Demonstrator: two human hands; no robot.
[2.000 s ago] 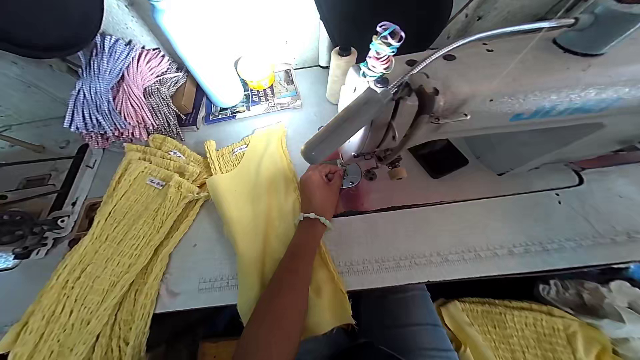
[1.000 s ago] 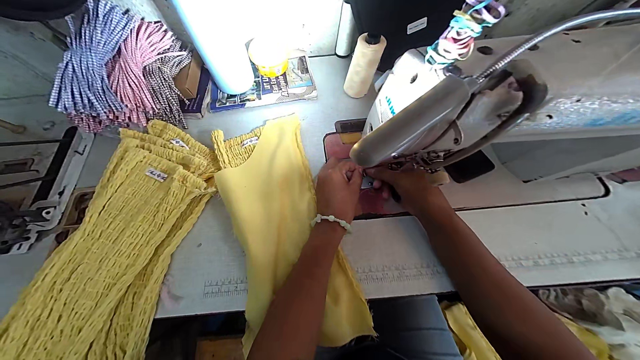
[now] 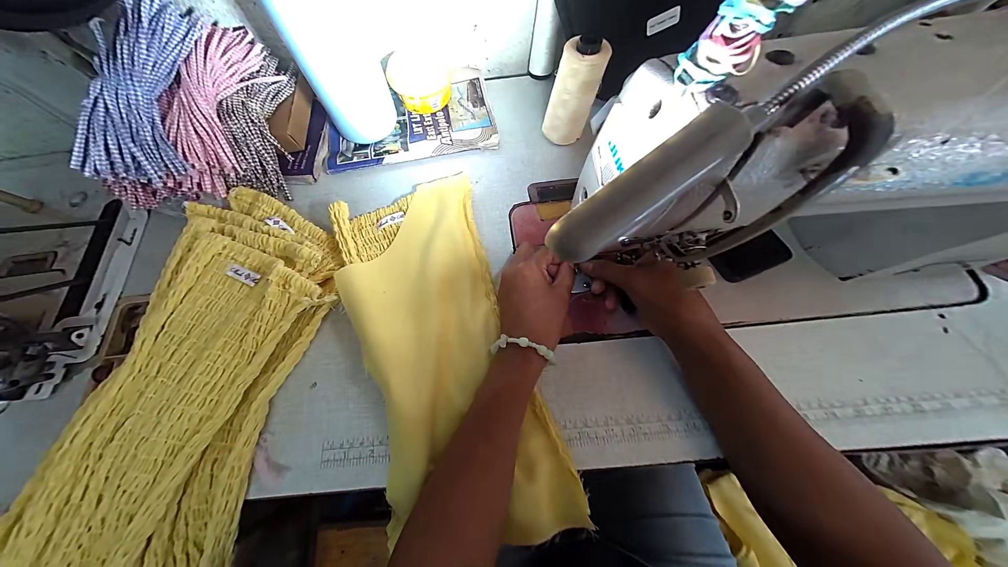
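Note:
My left hand [image 3: 535, 291], with a beaded bracelet at the wrist, is at the needle area of a sewing machine [image 3: 709, 157], fingers pinched together. Close beside it, my right hand [image 3: 642, 291] has a small dark object, partly hidden, under its fingers. Whatever the fingertips pinch is too small to make out. The machine's tubular lamp [image 3: 654, 185] hangs just above both hands. A smooth yellow fabric piece [image 3: 421, 299] with a shirred part lies under my left forearm. Farther left are stacked shirred yellow pieces [image 3: 189, 346] with small labels.
Bundles of checkered strips [image 3: 134, 94] lie at the back left. A yellow-and-white tub [image 3: 421, 83] stands on a printed booklet [image 3: 472, 118], near a cream thread cone [image 3: 576, 90]. A dark flat object [image 3: 748, 253] lies right of the needle area. More yellow fabric [image 3: 748, 520] is below the table edge.
My right hand, out of view two seconds ago, came in from the right and is beside my left hand at the needle area. The view has moved closer to the machine head.

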